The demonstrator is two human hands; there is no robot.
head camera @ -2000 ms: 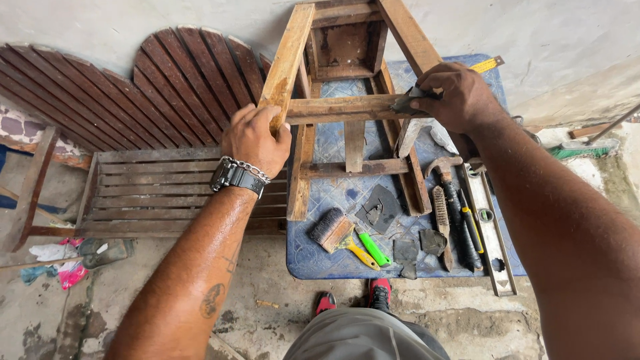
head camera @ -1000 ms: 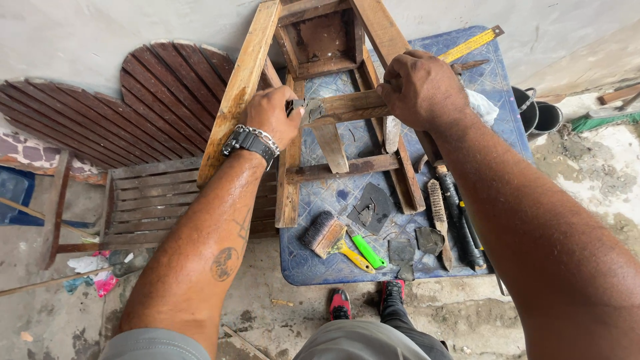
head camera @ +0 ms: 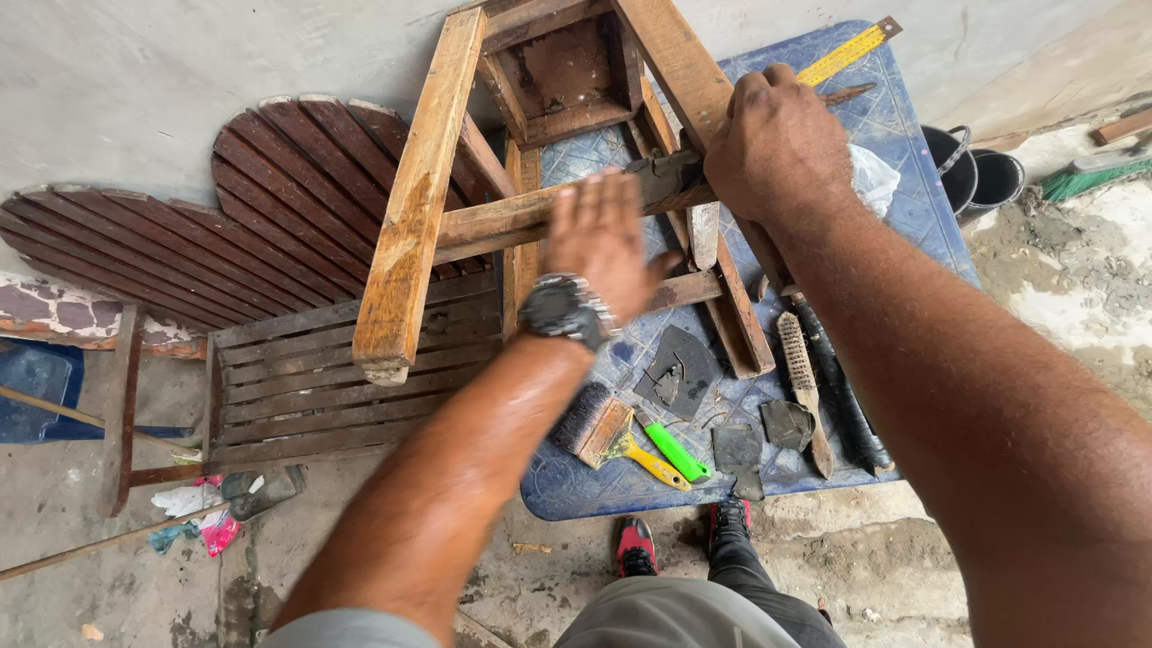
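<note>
A wooden stool frame (head camera: pixel 418 207) lies tilted over a blue table (head camera: pixel 576 499). My left hand (head camera: pixel 598 234), blurred, is flat with fingers extended against the frame's crosspiece (head camera: pixel 495 220). My right hand (head camera: pixel 778 148) is closed around the crosspiece's right end, where it meets the leg. Beside its knuckles a dark grey piece of sandpaper (head camera: pixel 666 180) lies wrapped on the wood. Nearer me on the table are a wide paintbrush (head camera: pixel 598 427), a green utility knife (head camera: pixel 675 450), a wire brush (head camera: pixel 799 387), a black-handled tool (head camera: pixel 841 396) and torn sandpaper pieces (head camera: pixel 679 371).
A yellow ruler (head camera: pixel 846 56) and a clear plastic bag (head camera: pixel 873 180) lie on the table's far right. Black buckets (head camera: pixel 994 180) and a green broom (head camera: pixel 1098 178) are beyond it. A slatted bench (head camera: pixel 360 378) and dark slatted panels (head camera: pixel 306 189) stand at left, by the wall.
My left hand has moved right along the crosspiece, away from the left leg. The dark sandpaper, earlier at my left hand, now shows near my right hand.
</note>
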